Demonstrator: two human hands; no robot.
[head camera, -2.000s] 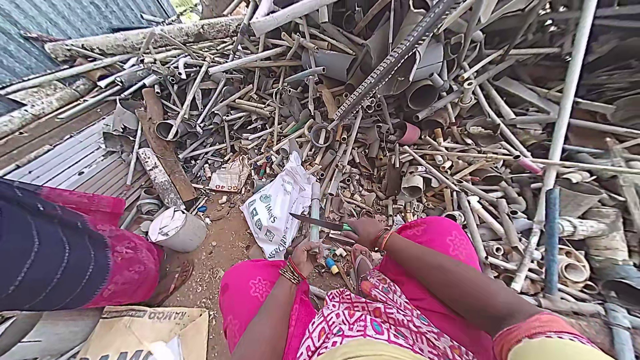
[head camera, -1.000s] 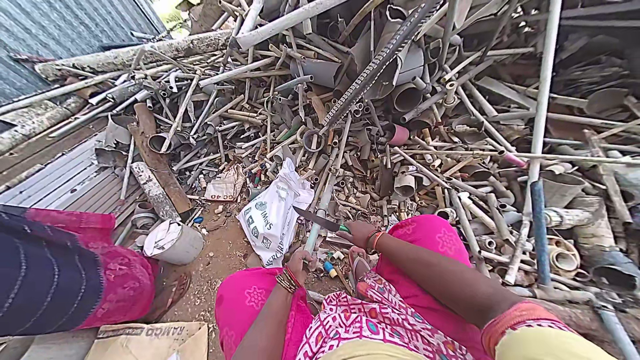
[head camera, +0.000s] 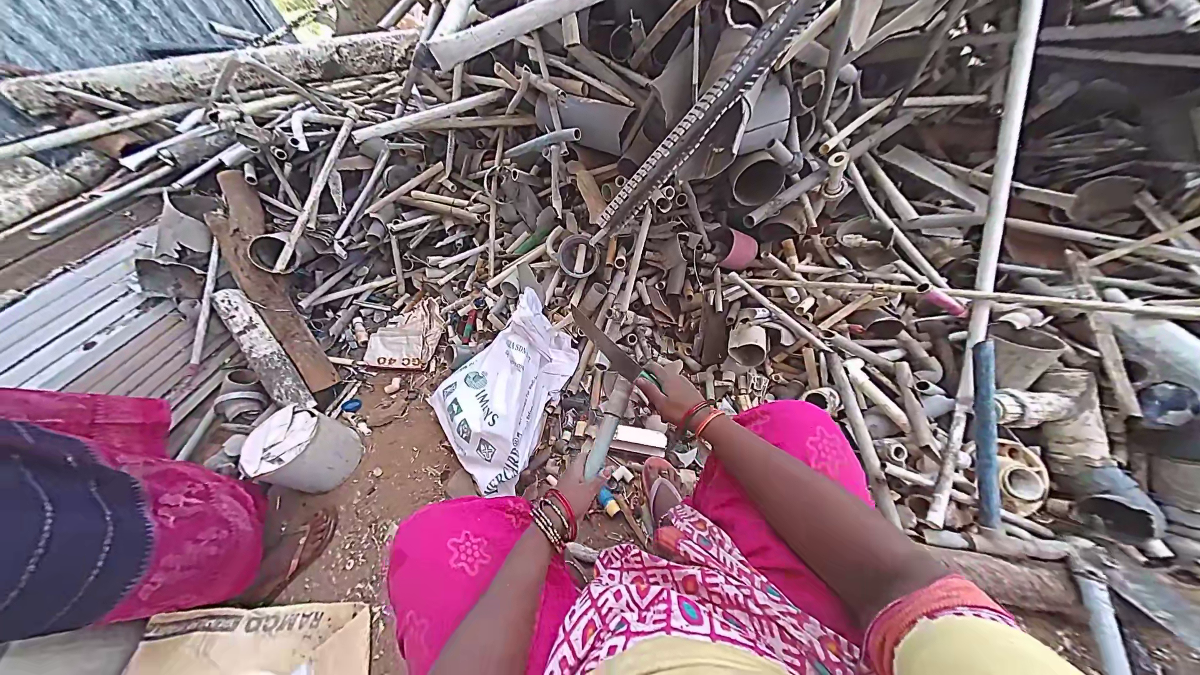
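My left hand (head camera: 574, 486) grips the lower end of a grey-green plastic pipe (head camera: 605, 427) that slants up and away between my knees. A large knife (head camera: 605, 345) with a green handle is in my right hand (head camera: 673, 396). Its dark blade points up and to the left, across or just above the upper part of the pipe; whether they touch, I cannot tell. Left of the pipe lies a white printed plastic sack (head camera: 502, 398). Small cut pipe pieces and a white block-like piece (head camera: 639, 439) lie beneath my hands.
A large heap of scrap plastic pipes (head camera: 525, 202) spreads ahead and to the right. At the left are a whitish bucket (head camera: 305, 450), a wooden plank (head camera: 272, 291), a brown printed cardboard piece (head camera: 253, 642) and a seated person's clothed leg (head camera: 178, 516). A long pale pole (head camera: 1003, 187) stands at the right.
The pipe in my left hand was held more upright beside the sack one second ago and now slants to the right. The knife has shifted with my right hand.
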